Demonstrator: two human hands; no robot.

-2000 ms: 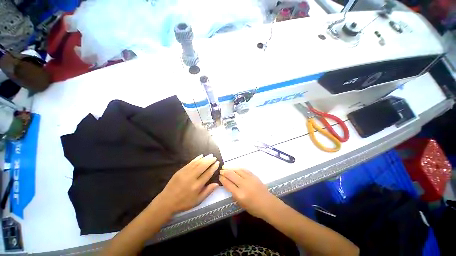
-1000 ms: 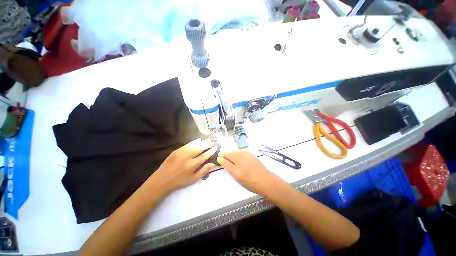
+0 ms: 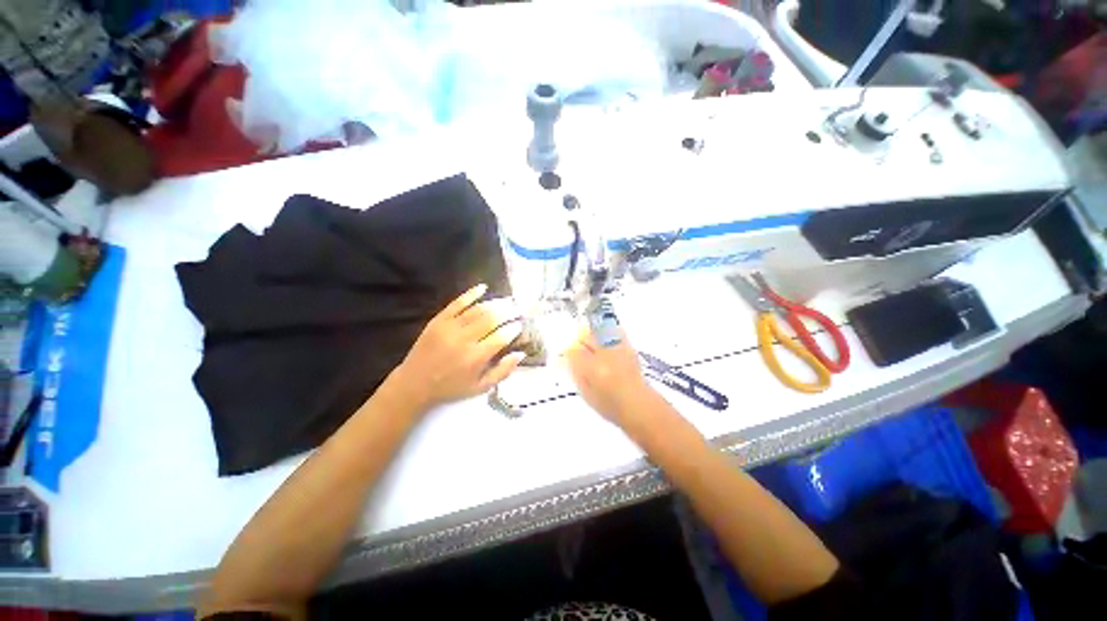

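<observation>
A dark garment panel (image 3: 340,303) lies spread on the white table, left of the needle area of the sewing machine (image 3: 680,182). My left hand (image 3: 459,352) rests on the panel's right edge, fingers spread, just left of the presser foot (image 3: 597,285). My right hand (image 3: 603,370) is right of it, its fingertips beside the lit needle area. The glare hides whether they hold the cloth. A short strip of the cloth's edge shows between the hands.
Dark thread snips (image 3: 686,383) lie right of my right hand. Scissors (image 3: 795,346) with red and orange handles and a black phone-like rectangle (image 3: 904,325) lie further right. A blue crate (image 3: 892,455) and red stool (image 3: 1032,455) stand below right. Sheer white material (image 3: 352,67) is piled behind.
The panel's right edge has moved away from me to the needle area. Both hands have moved forward with it and are now further apart. The view has shifted slightly.
</observation>
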